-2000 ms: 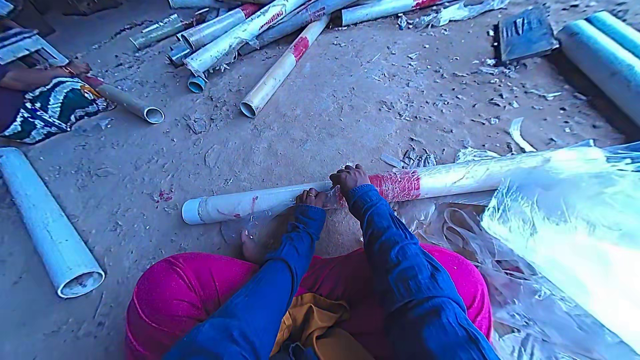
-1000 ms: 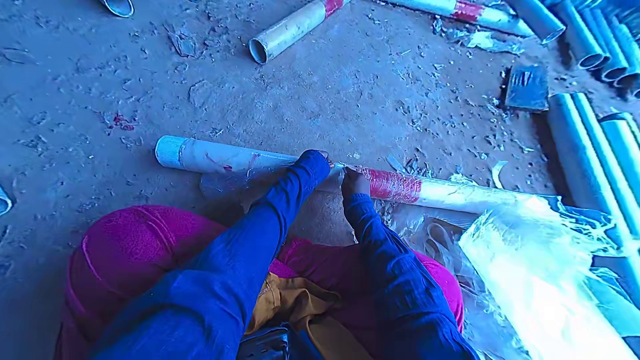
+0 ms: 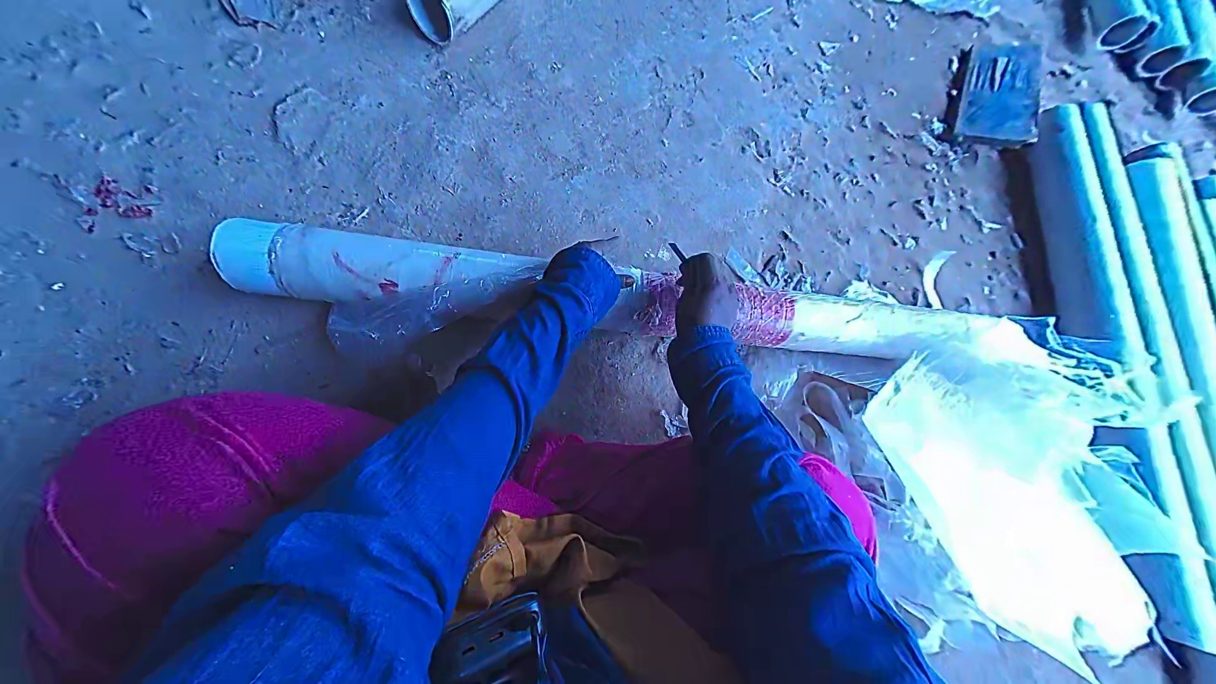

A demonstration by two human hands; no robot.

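A long white pipe lies across the ground in front of my knees, partly wrapped in clear plastic film, with a red band round its middle. My left hand is at the pipe just left of the band, mostly hidden by the blue sleeve; its grip cannot be made out. Over the red band, my right hand is closed round a thin dark tool, whose tip sticks up past the fingers. The tool's kind cannot be told.
White plastic sheeting is heaped at the right, over the pipe's far end. Beyond it lie several long pipes. A dark flat block rests at the upper right. Another pipe's end shows at the top, and scraps litter the ground.
My hands were close together on the pipe and are now farther apart, with the right one over the red band. The view has swung and moved closer.
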